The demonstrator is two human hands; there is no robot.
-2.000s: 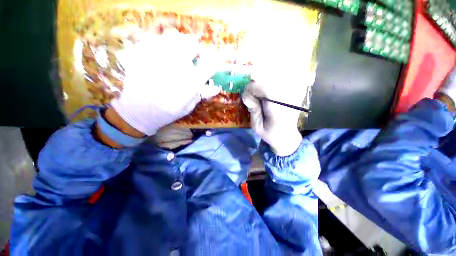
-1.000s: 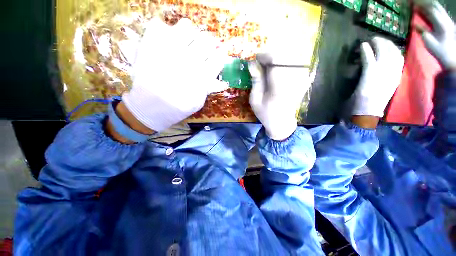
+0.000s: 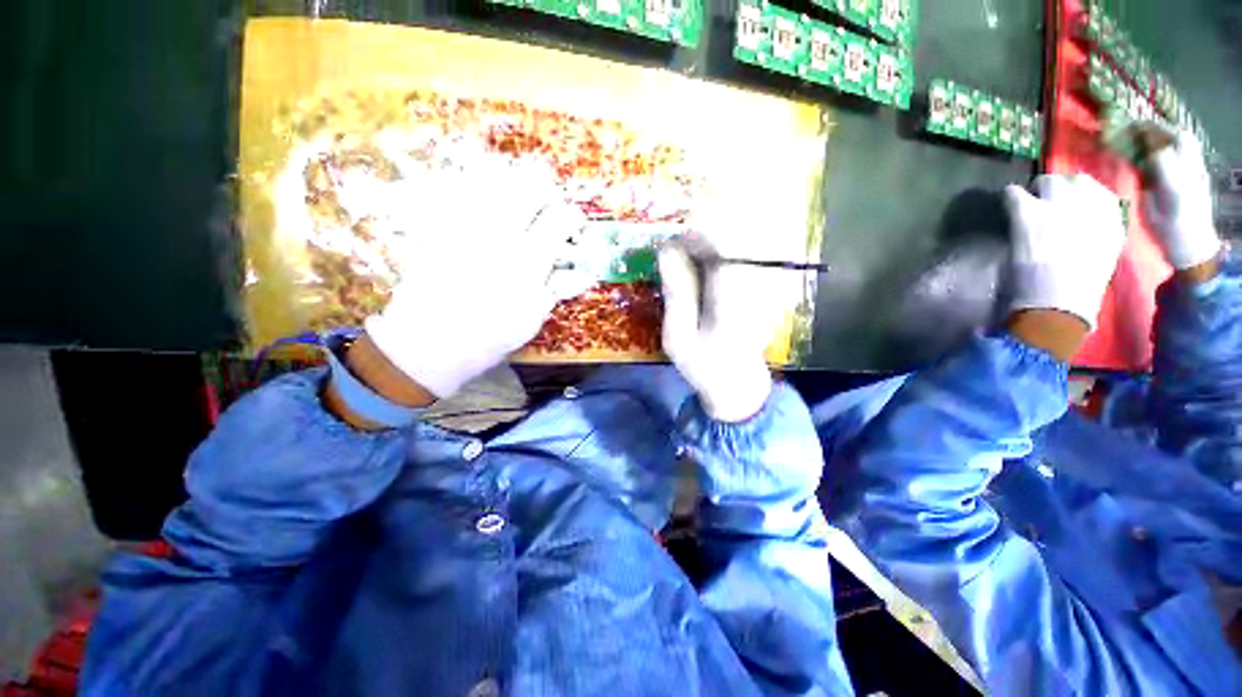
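My left hand [image 3: 470, 279], in a white glove with a blue band at the wrist, holds the left part of a small green circuit board panel [image 3: 631, 259]. My right hand [image 3: 719, 327], also white-gloved, is at the panel's right end and grips a thin dark tool [image 3: 774, 264] that juts right. The tool's tip is hidden or lost in glare. The panel is over the yellow-edged work board [image 3: 797, 164], whose glossy middle bears many red-brown flecks [image 3: 599, 320].
Green panels [image 3: 824, 55] lie in rows on the dark bench [image 3: 906, 177] behind and to the right. At right is a red tray [image 3: 1076, 143] with panels. Another person's gloved hand [image 3: 1069, 252] is beside it; a further gloved hand [image 3: 1182, 204] is above the tray.
The view has shifted, showing more panels at the back. My hands stay at the panel. Another person's gloved hand has come in beside the red tray since the oldest frame.
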